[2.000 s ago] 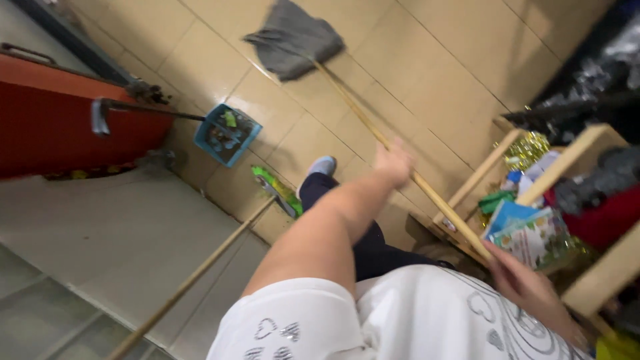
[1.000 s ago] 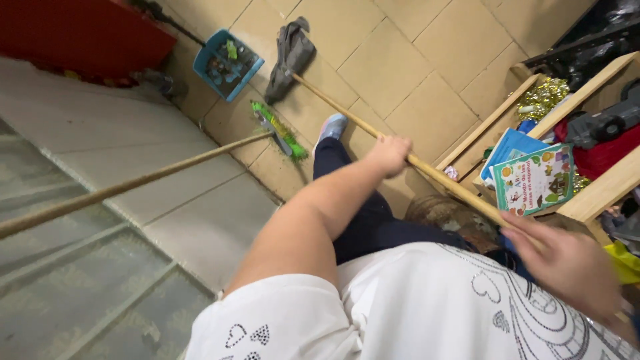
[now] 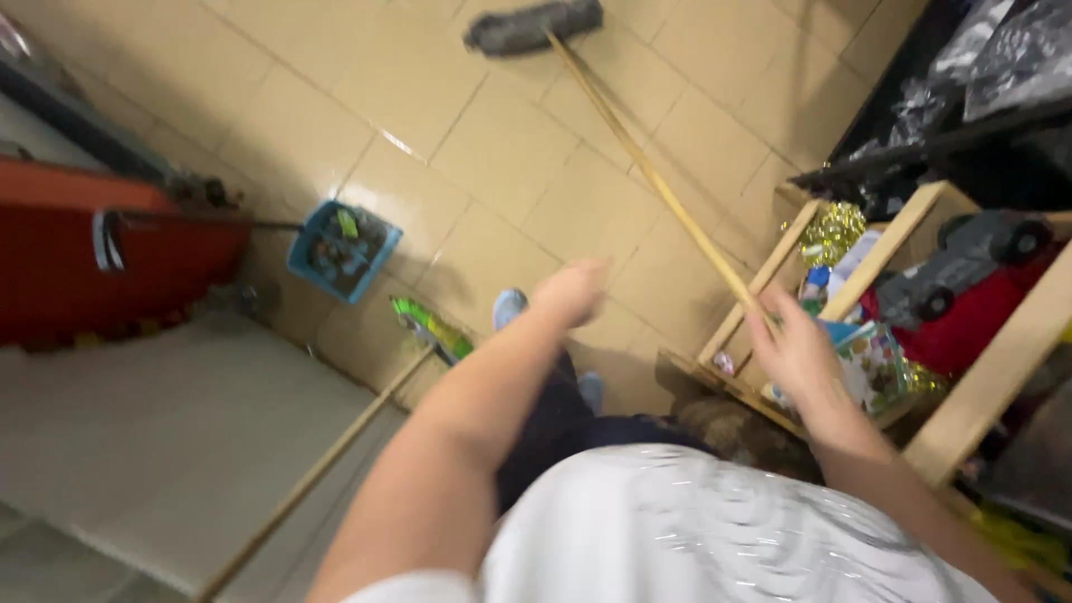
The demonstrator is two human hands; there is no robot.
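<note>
My right hand (image 3: 791, 343) grips the end of a long wooden handle (image 3: 653, 176). That handle runs up to a grey cloth mop head (image 3: 536, 27) lying on the tiled floor at the top of the view. Away from the handle, my left hand (image 3: 576, 293) hangs over the floor, blurred, with its fingers curled; whether they are fully closed is hard to see, and nothing shows in it. Left of my feet, a broom with green and yellow bristles (image 3: 434, 329) rests on the floor, its wooden handle (image 3: 318, 471) slanting to the lower left.
A blue dustpan (image 3: 345, 251) with debris and a dark handle lies at left, beside a red-orange object (image 3: 100, 251). At right, a wooden frame (image 3: 888, 251) holds a grey toy car (image 3: 963, 260), gold tinsel (image 3: 833, 234) and a picture book (image 3: 873, 368). Black plastic (image 3: 997, 75) is behind it.
My left hand has come off the mop handle, which both hands held before. The mop head has moved away from the dustpan and broom, farther out on the floor.
</note>
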